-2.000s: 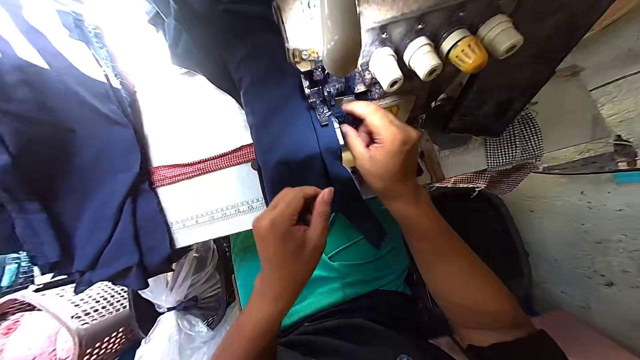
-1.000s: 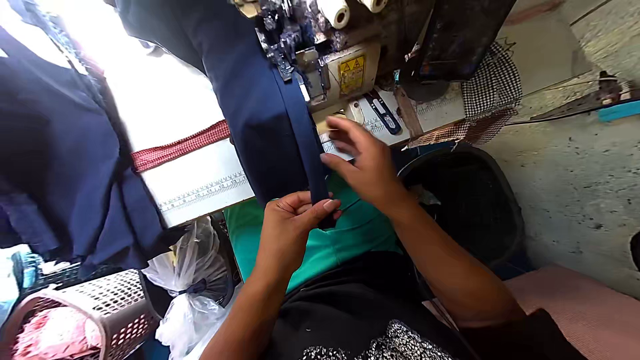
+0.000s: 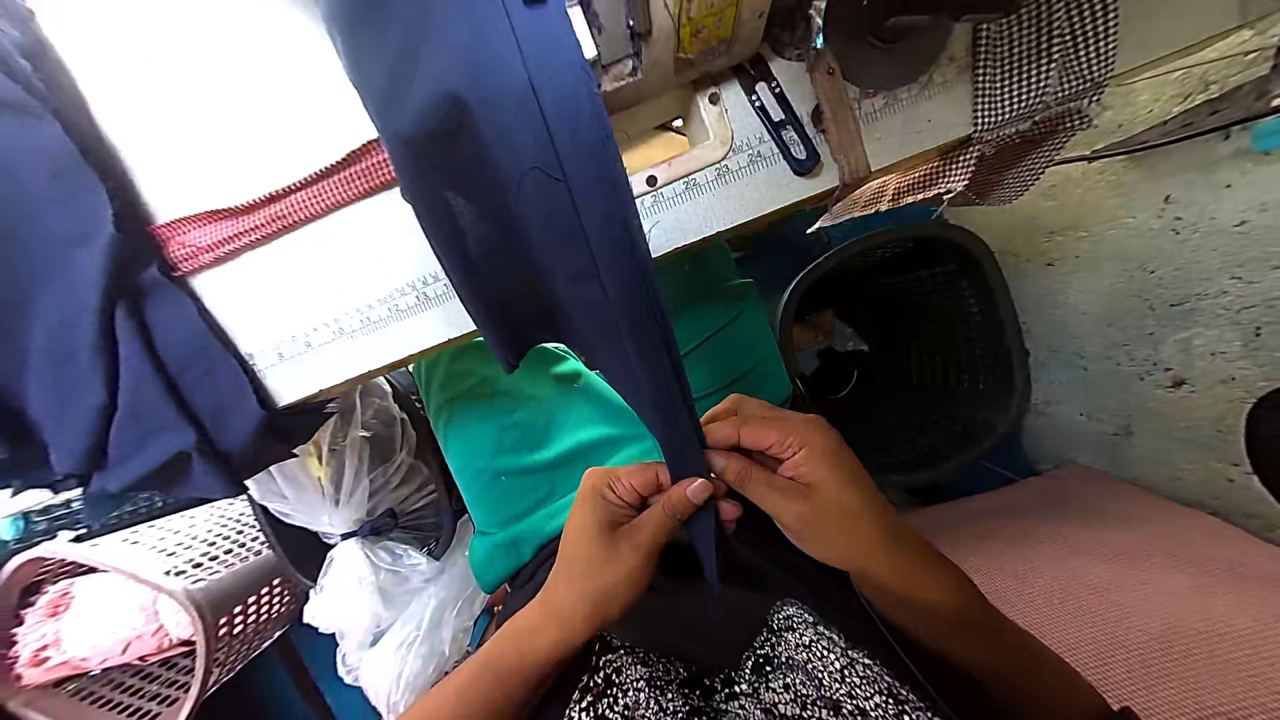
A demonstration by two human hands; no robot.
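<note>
A length of navy blue fabric [image 3: 560,200] runs from the sewing machine [image 3: 690,40] at the top down over the table edge toward my lap. My left hand [image 3: 630,530] pinches its narrow lower end between thumb and fingers. Close beside it, my right hand [image 3: 790,470] holds the right edge of the same end with thumb and forefinger. A pointed tip of the cloth hangs below both hands. Loose thread lies on the fabric's upper part. Green cloth [image 3: 540,430] is behind the navy piece. Thread snips [image 3: 780,115] lie on the table beside the machine.
The white table [image 3: 330,330] has a printed ruler along its edge and a red checked strip [image 3: 280,205]. More navy cloth [image 3: 60,280] hangs at left. Below are a plastic basket [image 3: 200,570] and plastic bags [image 3: 380,560]. A dark bin [image 3: 1010,340] stands right, below checked cloth [image 3: 1040,70].
My right hand has moved from beside the machine down to the fabric's lower end, next to my left hand. The view has shifted down and closer to the lap.
</note>
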